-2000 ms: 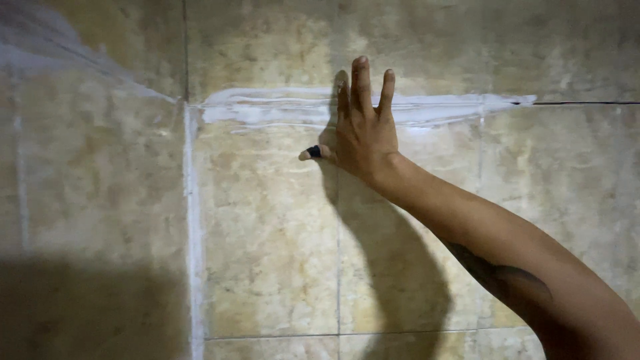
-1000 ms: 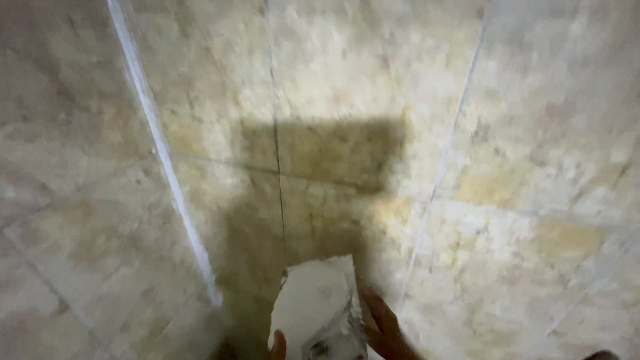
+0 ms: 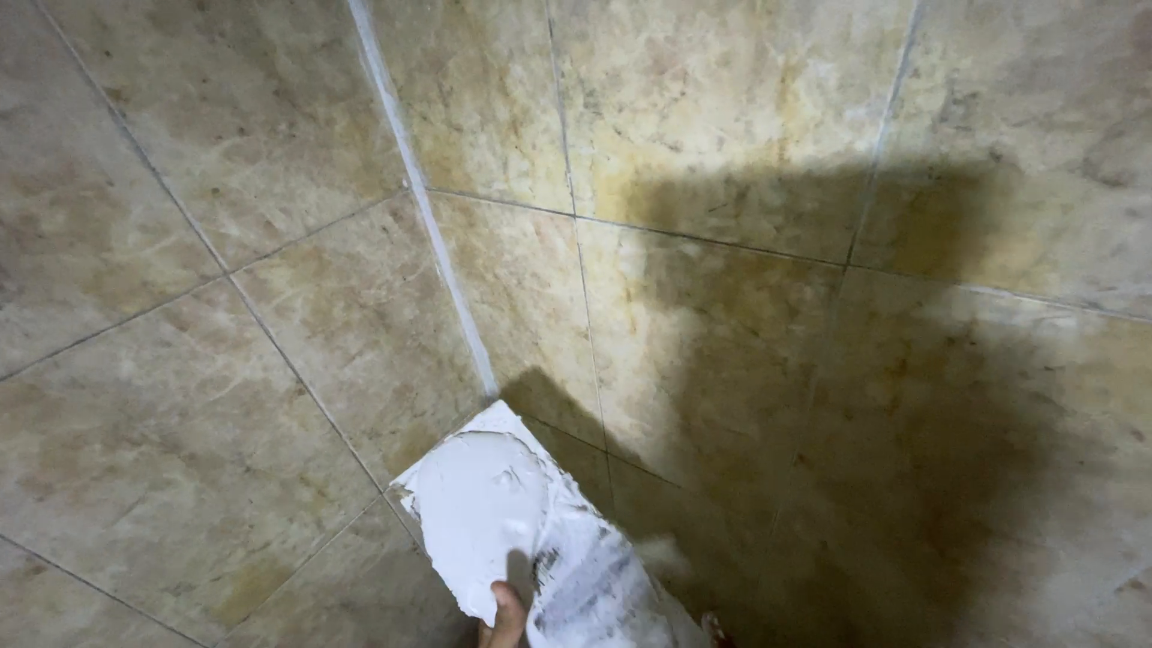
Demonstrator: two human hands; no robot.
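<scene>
A flat board (image 3: pixel 500 416) loaded with a thick mound of white paste (image 3: pixel 481 504) is at lower centre, its far corner at the tiled wall corner. My left hand (image 3: pixel 506 616) grips its near edge, with the thumb showing on top; the other fingers are hidden. Beside the mound, a paste-smeared, greyish-white surface (image 3: pixel 598 576) runs down to the bottom edge; its exact kind is unclear. Only a sliver of what appears to be my right hand (image 3: pixel 715 630) shows at the bottom, so its grip is hidden. A white filled joint (image 3: pixel 432 220) runs down the corner to the board.
Beige marbled wall tiles (image 3: pixel 306 342) with thin dark joints meet at the corner. A broad shadow (image 3: pixel 810 387) covers much of the right wall. A pale smear (image 3: pixel 1017 297) lies along a joint at the right.
The view has swung to the wall corner. Two seconds ago an open hand was at a white-smeared joint; one second ago both hands were at the pasted board, now further into view.
</scene>
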